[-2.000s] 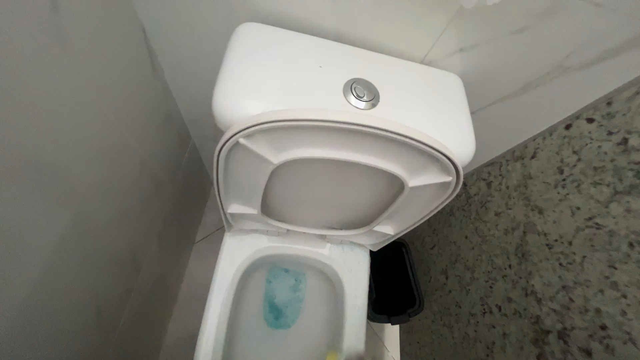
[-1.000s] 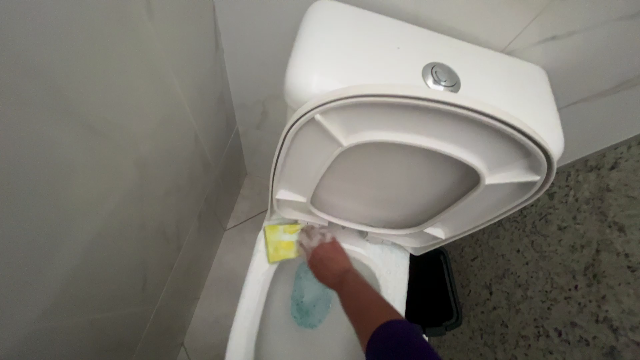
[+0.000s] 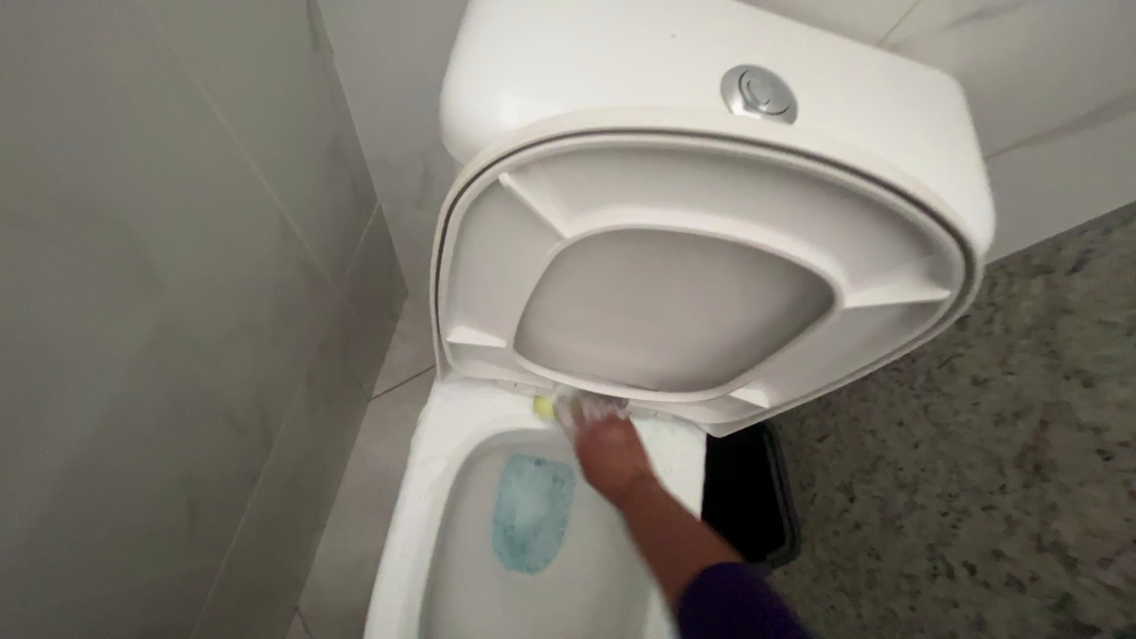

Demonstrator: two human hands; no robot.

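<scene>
My right hand [image 3: 605,437], in a dark purple sleeve, reaches to the back rim of a white toilet bowl [image 3: 401,506], close to the seat hinges. Blurred white foam or wet material covers its fingers. It is closed on a yellow sponge or cloth [image 3: 544,407], of which only a small edge shows at the fingertips. The toilet seat [image 3: 479,240] and lid stand raised against the cistern just above the hand. Bluish water [image 3: 532,515] lies in the bowl below. My left hand is out of view.
The white cistern [image 3: 603,62] with a round metal flush button [image 3: 760,92] stands behind the lid. A black bin [image 3: 750,497] is right of the bowl. A grey tiled wall [image 3: 177,266] runs along the left, and a speckled stone surface [image 3: 958,461] fills the right.
My right hand has come into view with the yellow sponge or cloth. Since one second ago it has moved right along the back rim, from the left corner toward the hinges. The view is closer.
</scene>
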